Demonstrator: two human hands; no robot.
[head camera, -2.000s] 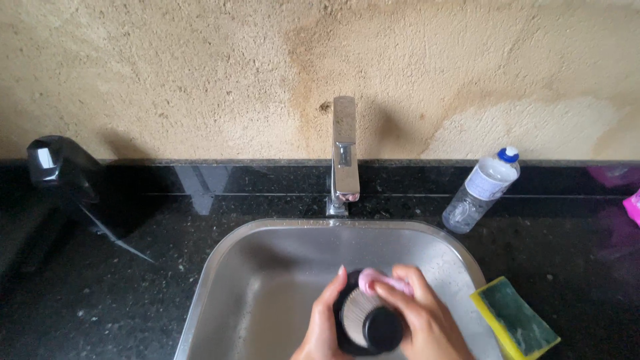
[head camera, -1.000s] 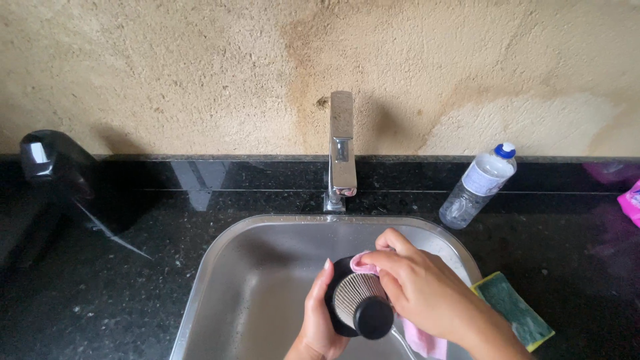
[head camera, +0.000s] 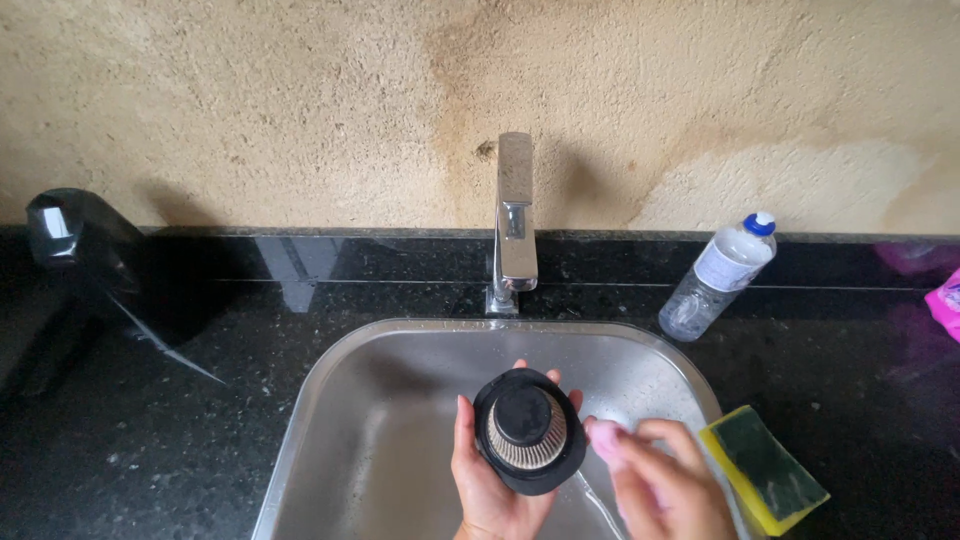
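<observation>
Over the stainless steel sink (head camera: 337, 420), my left hand (head camera: 491, 491) holds a round black pleated filter (head camera: 527, 446) from beneath, its black cap facing up and its pale pleats showing. My right hand (head camera: 667, 480), slightly blurred, pinches a pink cloth (head camera: 606, 439) just right of the filter; the two look apart. Most of the cloth is hidden by that hand. A thin pale strand or trickle of water, I cannot tell which, shows between my hands.
A chrome faucet (head camera: 516, 225) stands behind the sink. Right of it is a clear bottle with a blue cap (head camera: 724, 274). A yellow-green sponge (head camera: 765, 471) lies at the sink's right rim. A black container (head camera: 82, 232) stands far left, a pink package (head camera: 946, 304) far right.
My right hand with the pink cloth has come off the filter and moved to its right. The filter has turned in my left hand, so its cap now faces more upward.
</observation>
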